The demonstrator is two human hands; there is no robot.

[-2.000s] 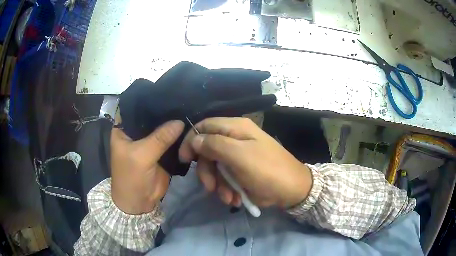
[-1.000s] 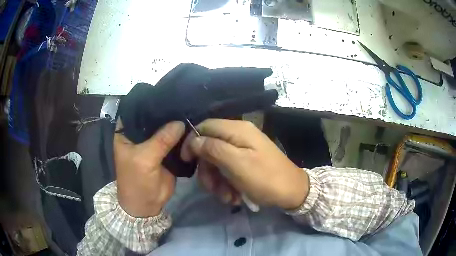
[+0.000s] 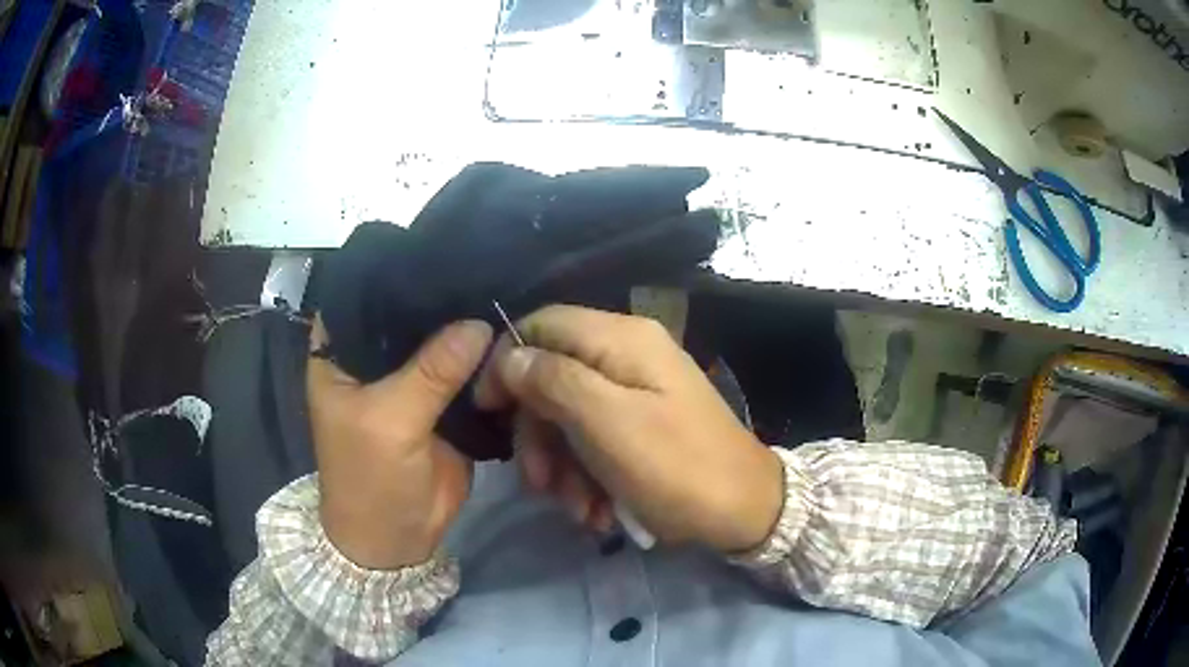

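A black folded fabric piece (image 3: pixel 456 248) lies partly over the table's front edge, with two flaps pointing right. My left hand (image 3: pixel 398 437) grips its lower left part, thumb on top and fingers hidden beneath. My right hand (image 3: pixel 639 417) is shut on a slim pointed tool (image 3: pixel 507 323). The thin metal point sticks out past thumb and forefinger against the fabric beside my left thumb. The white handle end shows below the palm; the middle is hidden by my fingers.
Blue-handled scissors (image 3: pixel 1043 222) lie on the white table (image 3: pixel 861 209) at right, near a pale tan round spool (image 3: pixel 1078 132). Shiny metal plates (image 3: pixel 600 65) are set in the table top. A yellow-orange rimmed tray (image 3: pixel 1024 437) is below at right. Pale cords (image 3: pixel 157 502) hang at left.
My left hand has shifted slightly right. The fabric's right flaps have changed shape a little, the lower one raised. The tool's white handle shows less below my right hand than at first.
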